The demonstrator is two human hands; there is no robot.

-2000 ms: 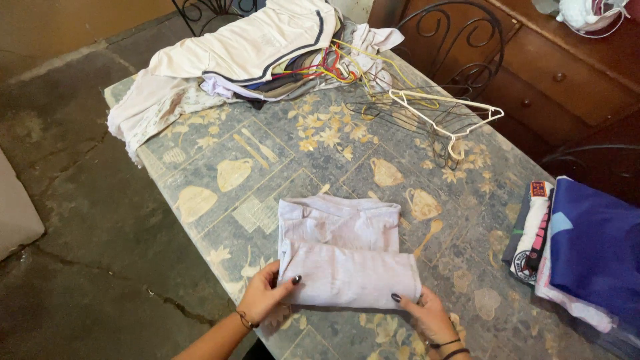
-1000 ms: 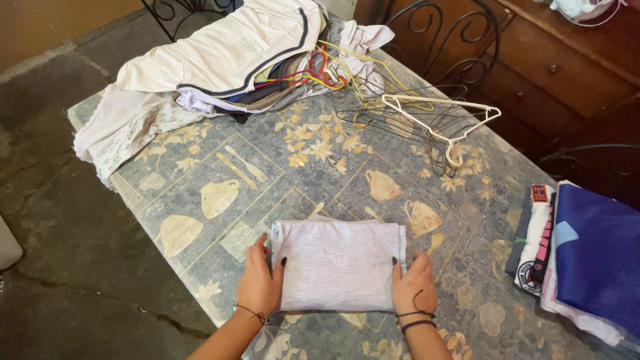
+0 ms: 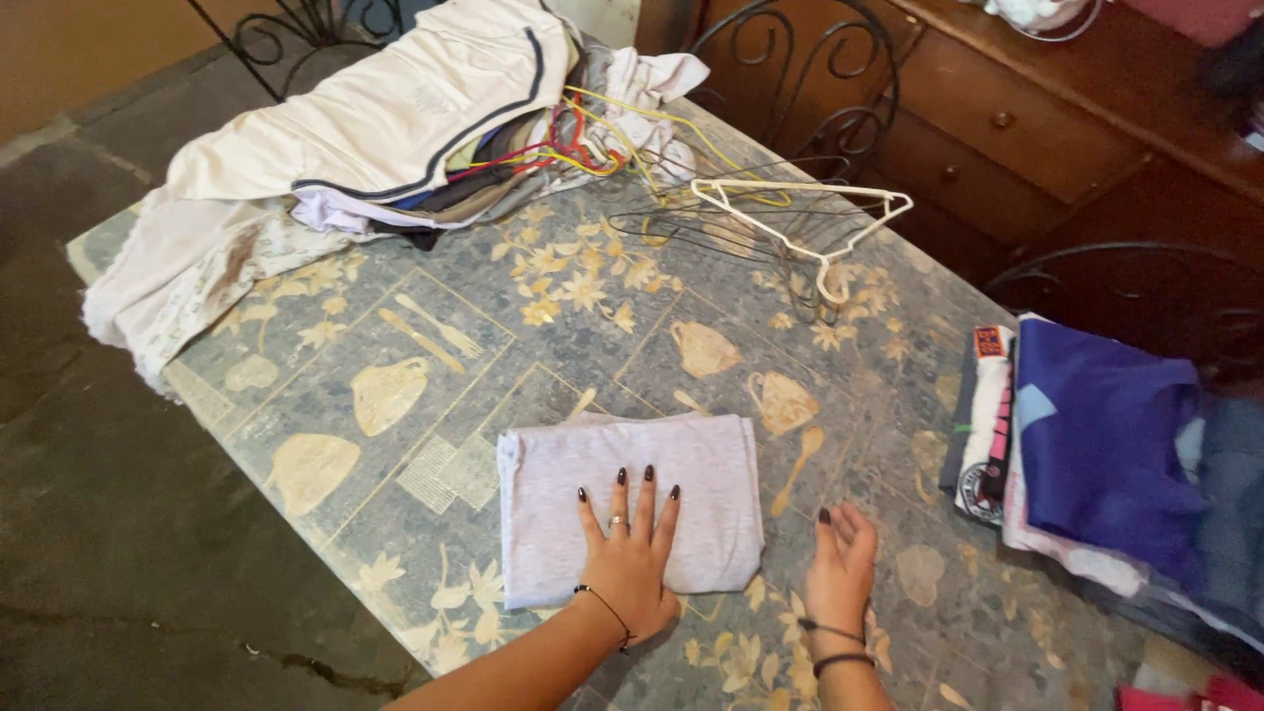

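Note:
A light grey garment (image 3: 553, 513), folded into a neat rectangle, lies flat on the patterned tablecloth (image 3: 425, 326). My left hand (image 3: 632, 563) rests on top of it, palm down with the fingers spread, gripping nothing. To the right of the garment, my right hand (image 3: 839, 563) is over the tablecloth, its fingers loosely curled and close together, and nothing shows in it. Both wrists wear dark cord bracelets.
At the far left lies a heap of clothes (image 3: 346, 128) with a cream garment on top. Beside it are a white plastic hanger (image 3: 770, 186) and several wire hangers (image 3: 691, 222). Folded clothes (image 3: 1096, 444) are stacked on the right. Wrought-iron chairs (image 3: 854, 59) stand near wooden drawers (image 3: 987, 128).
The garment's front flap has been folded over, making a smaller rectangle. My left hand has gone from its left edge onto its top. My right hand has let go of the right edge and moved right.

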